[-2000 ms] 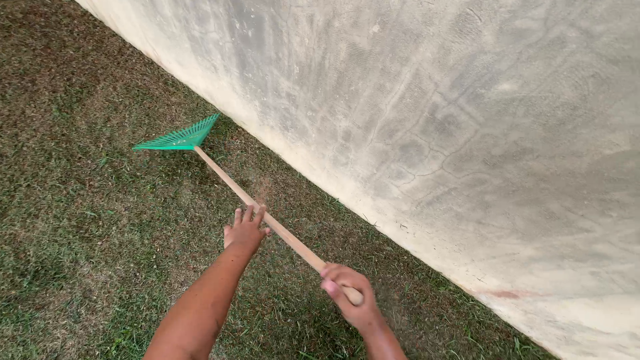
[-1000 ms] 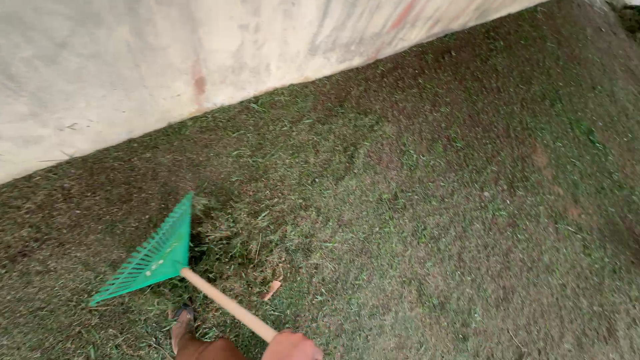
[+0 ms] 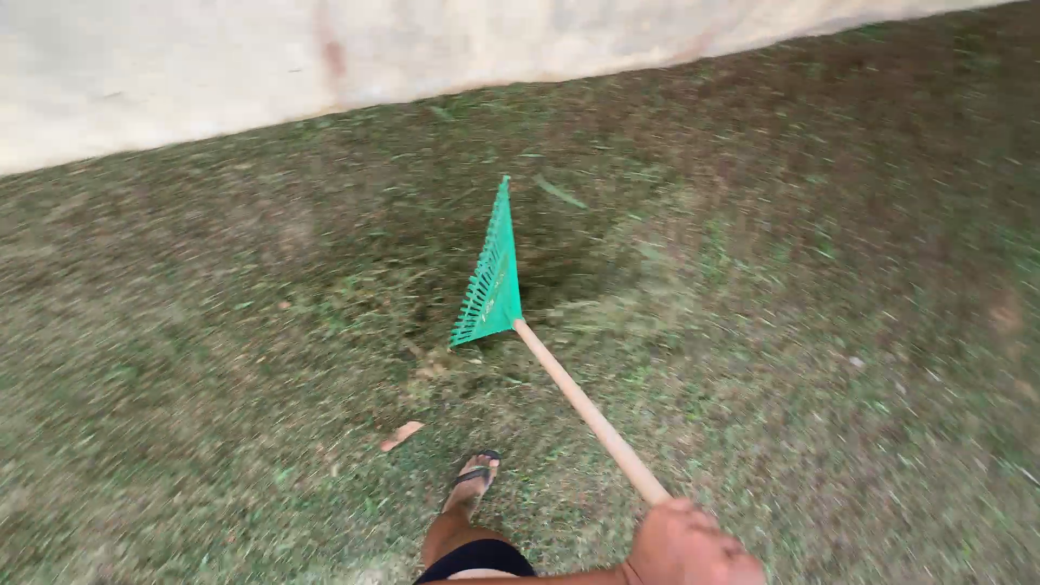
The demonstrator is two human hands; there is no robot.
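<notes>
My left hand (image 3: 695,546), at the bottom edge right of centre, is closed around the wooden handle (image 3: 593,414) of a leaf rake. Its forearm comes in from the left along the bottom edge. The handle slants up and left to the rake's green plastic head (image 3: 500,288), which is in the cut grass near mid-view, its tines facing left. Some loose grass clippings (image 3: 601,317) lie around the head. My right hand is out of view, and the far end of the handle is hidden or outside the frame.
A pale plastered wall (image 3: 203,73) with reddish stains crosses the top left and top. My foot in a dark flip-flop (image 3: 475,475) stands on the grass below the rake head. A flat brown piece (image 3: 401,435), perhaps a dry leaf, lies left of the foot.
The view has swung a lot. My left hand, its fingers spread on the handle two seconds ago, is now closed around it. My right hand, at the handle's end then, has left the view.
</notes>
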